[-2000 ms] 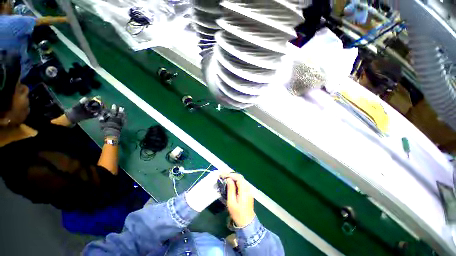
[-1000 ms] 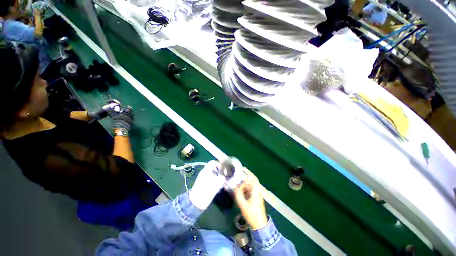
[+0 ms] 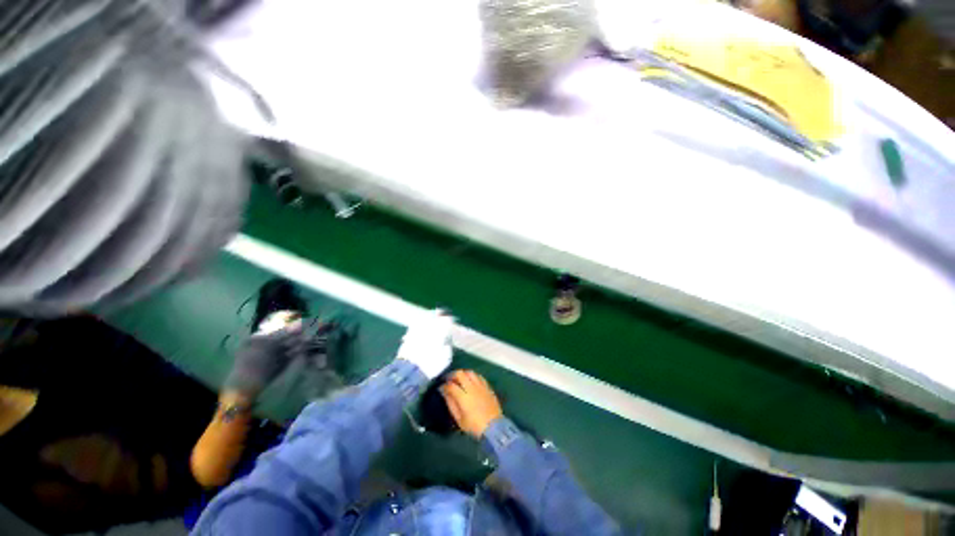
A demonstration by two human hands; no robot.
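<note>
My left hand, in a white glove, is at the white rail, blurred. Whether it holds anything is hidden. My bare right hand is just below and to the right, over the green bench. Its fingertips lie on the edge of a dark round thing, perhaps a black housing; whether they grip it is unclear. A thin pale lead hangs at the left of this dark thing.
The neighbour's grey-gloved hands are close on the left, by a pale unit and black loops. One unit is on the green conveyor. The ribbed duct fills the upper left. The white shelf holds yellow paper.
The view has swung right and down. My hands have parted, and the silvery unit held between them no longer shows. My right hand is lower, at the dark thing. The neighbour's hands have moved nearer.
</note>
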